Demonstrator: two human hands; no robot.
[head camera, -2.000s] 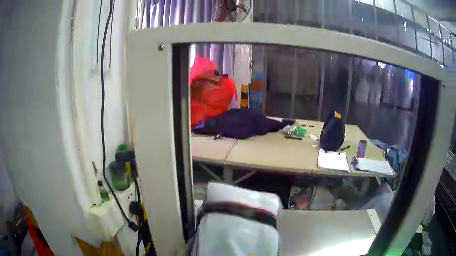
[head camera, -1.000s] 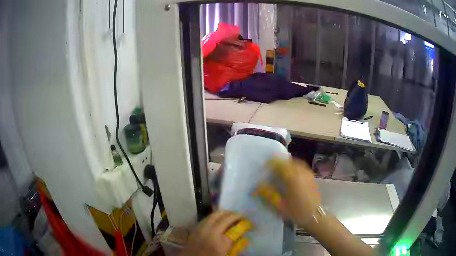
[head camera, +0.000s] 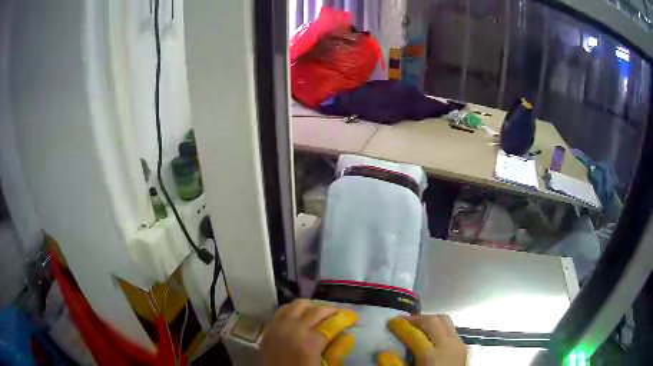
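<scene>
A pale blue-grey folded curtain bundle (head camera: 372, 232) lies lengthwise in the opening of the machine's pale frame (head camera: 225, 143). Dark bands with red edges go around it near its far end and near my hands. My left hand (head camera: 304, 336) grips the bundle's near end from the left. My right hand (head camera: 422, 342) grips it from the right. Both hands have yellow finger covers and are partly cut off by the bottom edge. The flat metal bed (head camera: 501, 279) shows right of the bundle.
Beyond the frame, a beige table (head camera: 415, 146) holds a red plastic bag (head camera: 336, 61), dark cloth (head camera: 387, 102), a dark pouch (head camera: 518, 127) and white papers (head camera: 515, 169). A green light (head camera: 577, 356) glows at lower right. A black cable (head camera: 161, 129) hangs at left.
Both hands have come into view and now hold the bundle's near end. The bundle reaches further through the frame, and its near band now shows. The view has tilted down.
</scene>
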